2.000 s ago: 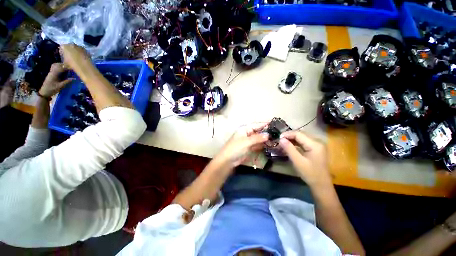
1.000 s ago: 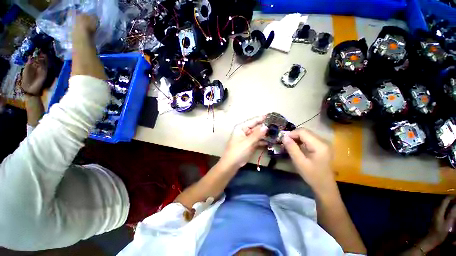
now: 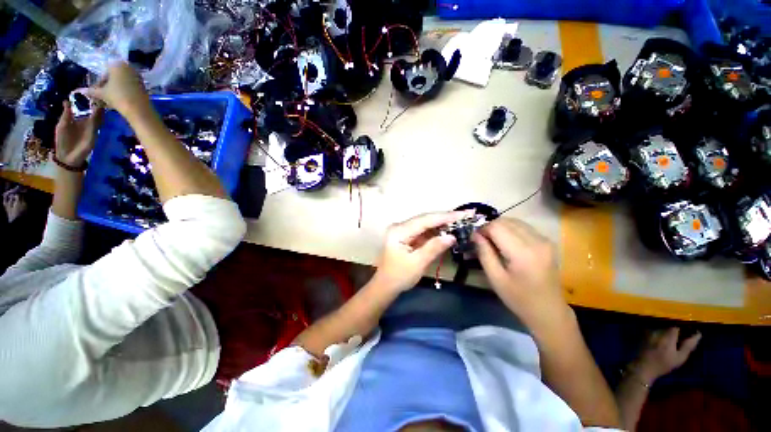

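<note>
My left hand [image 3: 413, 249] and my right hand [image 3: 517, 253] meet at the bench's front edge. Between their fingertips they hold a silver-black module [image 3: 462, 229], tilted so its flat face is seen nearly edge-on. A black housing [image 3: 478, 210] sits right under and behind the module, partly hidden by my fingers. A red lead with a pale tip [image 3: 438, 284] hangs below it, and a dark wire runs out to the right. Whether the module touches the housing is unclear.
Loose modules [image 3: 495, 126] and a white paper [image 3: 481, 52] lie beyond my hands. Black housings with wires [image 3: 358, 160] stand upper left. Fitted units with orange centres [image 3: 601, 167] are grouped right. A neighbour's arm [image 3: 173, 152] reaches over a blue tray [image 3: 226, 156] at left. Another person's hand [image 3: 668, 353] shows lower right.
The module between my fingers has turned from face-up to nearly edge-on, showing more of the black housing behind it. The neighbour now holds a small pale part above the tray.
</note>
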